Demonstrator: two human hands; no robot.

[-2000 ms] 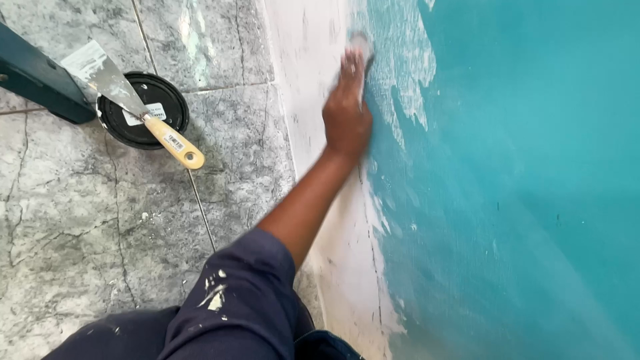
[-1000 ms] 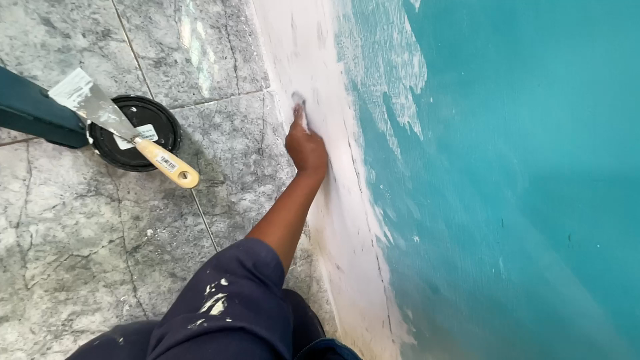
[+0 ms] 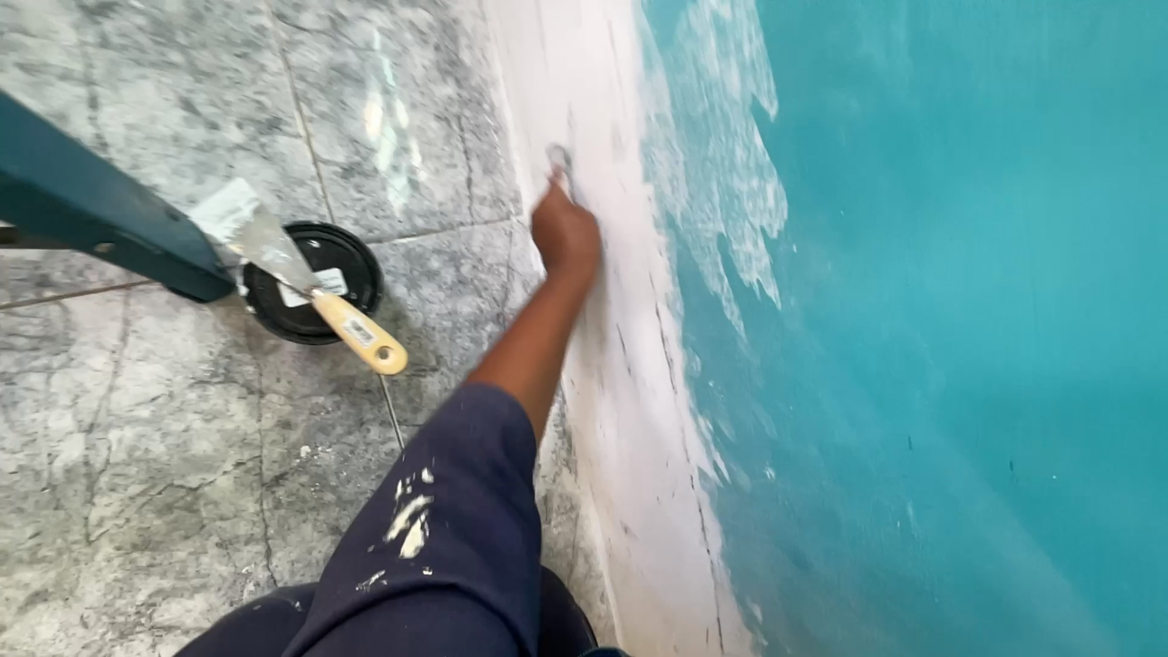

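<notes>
My left hand point(image 3: 568, 233) is closed around a small greyish object point(image 3: 558, 157), which is too blurred to name. Its fingers are against the white-coated lower strip of the wall point(image 3: 630, 429), a little right of the floor edge. Turquoise paint point(image 3: 958, 274) covers the wall farther right, with ragged white smears point(image 3: 730, 173) over its left part. My right hand is out of view. On the floor to the left, a putty knife point(image 3: 359, 332) with a yellow handle and a coated blade lies across a round black lid point(image 3: 315, 315).
A dark blue-green post or leg point(image 3: 100, 210) reaches in from the left and ends beside the lid. Grey marbled floor tiles point(image 3: 164, 465) run along the wall. My paint-spotted sleeve and dark-clothed legs fill the bottom.
My left hand has moved from the edge of the turquoise paint leftward and down onto the white strip, still holding the object. The putty knife and lid have stayed together.
</notes>
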